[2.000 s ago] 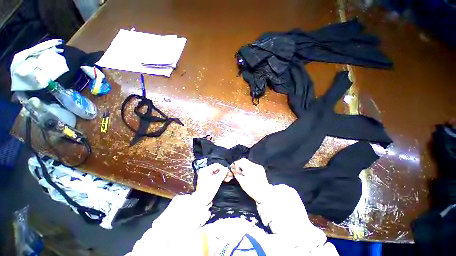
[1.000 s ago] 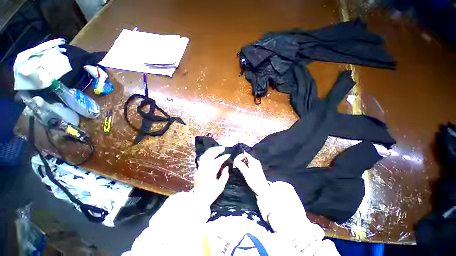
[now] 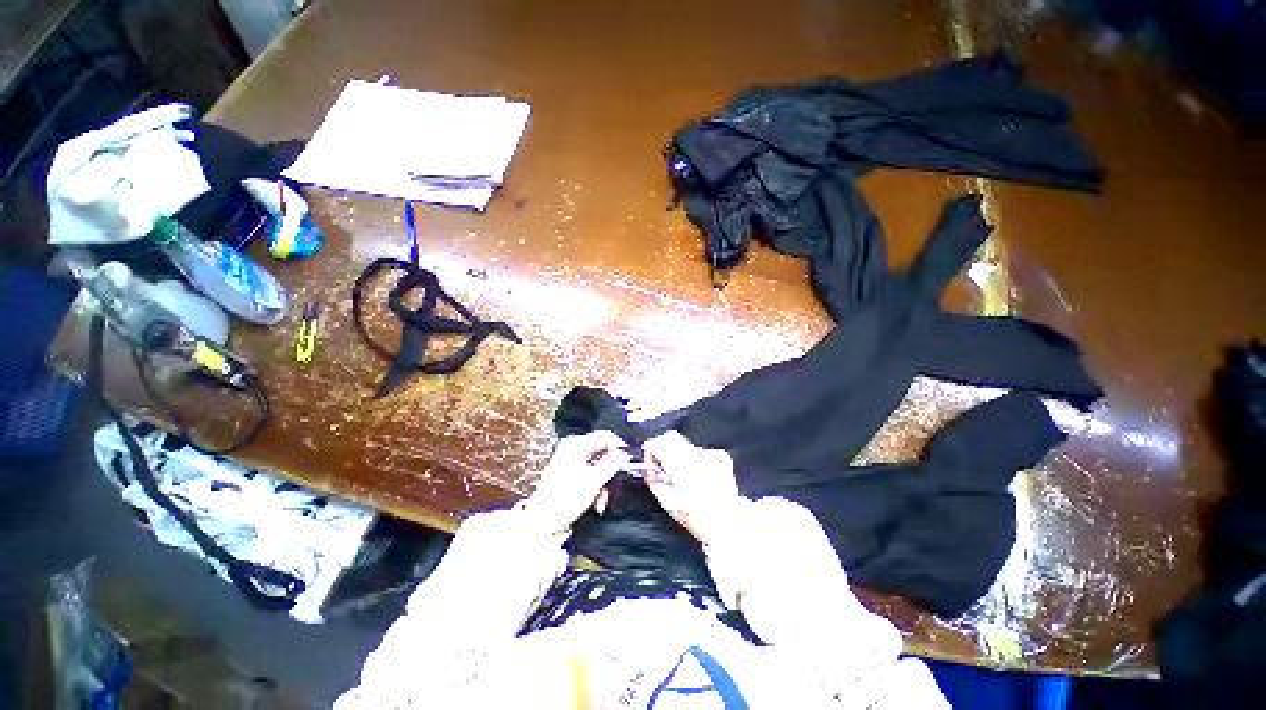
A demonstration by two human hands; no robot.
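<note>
A black garment [image 3: 819, 402] lies on the table edge in front of me, its long narrow lengths spread to the right. My left hand [image 3: 580, 472] and my right hand [image 3: 680, 476] meet at its near left part, fingertips pinching the cloth edge close together. A small pale spot shows between the fingertips; I cannot tell what it is. A bunched black end stands up just beyond my left hand. The cloth under my wrists is partly hidden by my sleeves.
Another black garment [image 3: 778, 153] lies farther across the brown table [image 3: 597, 167]. A looped black strap [image 3: 417, 326], yellow-and-black cutter [image 3: 307, 334], pen [image 3: 411, 233], white papers [image 3: 417, 139], bottle [image 3: 229, 273] and corded tool [image 3: 181, 340] are left. Dark cloth [image 3: 1236, 555] is at right.
My left hand opened and lifted off the edge, then came back to pinch beside my right hand. The garment's left end has bunched up and shifted slightly right.
</note>
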